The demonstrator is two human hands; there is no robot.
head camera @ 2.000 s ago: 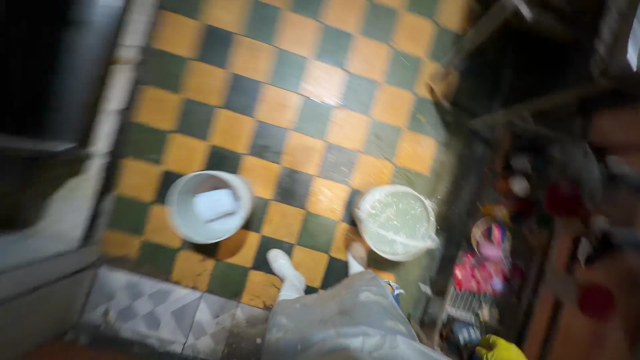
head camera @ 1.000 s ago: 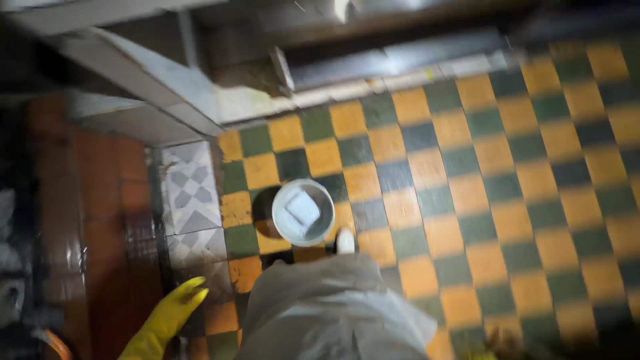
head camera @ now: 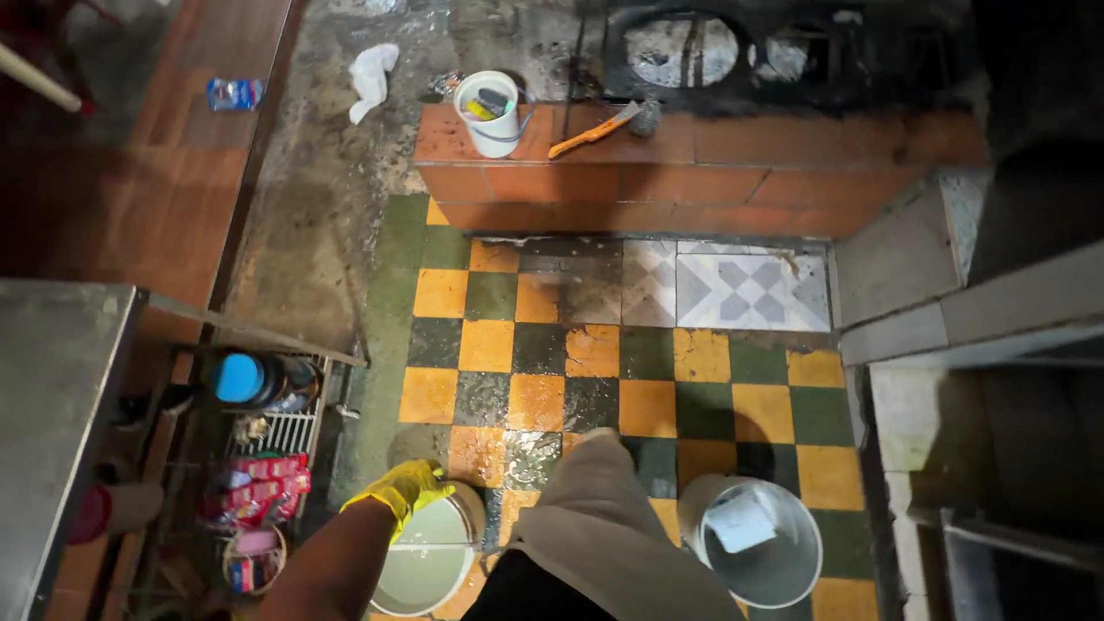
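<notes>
My left hand, in a yellow rubber glove, is at the far rim of a white bucket of cloudy, pale green liquid. Its fingers are bent over that rim; whether they grip it is unclear. My right hand is out of view. Another bucket, with a pale blue block or folded cloth in it, stands right of my legs. On the tiled ledge ahead is a small white pail holding a yellow item and a dark one. Beside it lie an orange-handled scraper or knife and a grey scouring pad.
The checkered floor is wet in places. A wire rack with a blue-lidded jar and red packets stands at left by a metal table. A white cloth and a blue packet lie farther off.
The view has swung round strongly to the ledge. My gloved left hand, held out with fingers apart one second ago, is now at the rim of the bucket of cloudy liquid.
</notes>
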